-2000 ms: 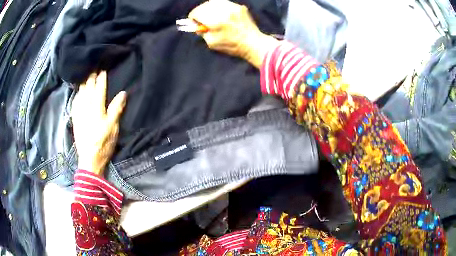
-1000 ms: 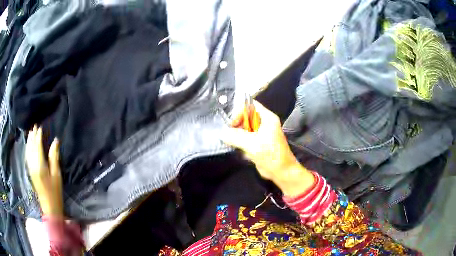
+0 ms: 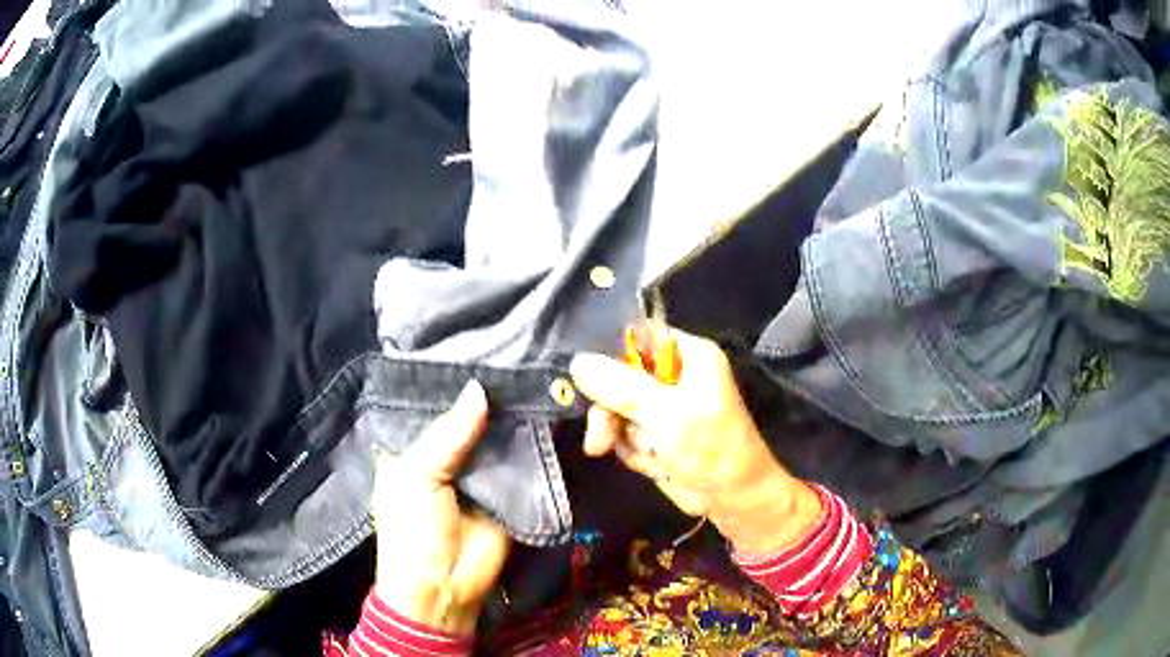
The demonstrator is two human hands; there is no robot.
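A denim jacket (image 3: pixel 565 167) lies inside out in front of me, with black lining (image 3: pixel 282 180) at the left and the light grey inside face beside it. My left hand (image 3: pixel 443 513) holds the stitched hem band (image 3: pixel 436 385) from below, thumb on top. My right hand (image 3: pixel 686 430) pinches the band's end near a round metal button (image 3: pixel 562 392). The orange-handled snips (image 3: pixel 652 356) are in my right fist; their blades are hard to make out. A pale thread end (image 3: pixel 457 158) lies at the lining's edge.
Dark denim garments (image 3: pixel 51 424) are piled at the left. Another pile (image 3: pixel 949 257) with yellow-green embroidery (image 3: pixel 1114 193) is at the right. The white tabletop (image 3: pixel 757 116) shows between, its edge running diagonally. A small white-printed label (image 3: pixel 284 476) is on the lining.
My left hand has moved right from the jacket's left side onto the hem band. My right hand has come down from the lining to the band's end. The jacket has shifted left and its corner is folded up.
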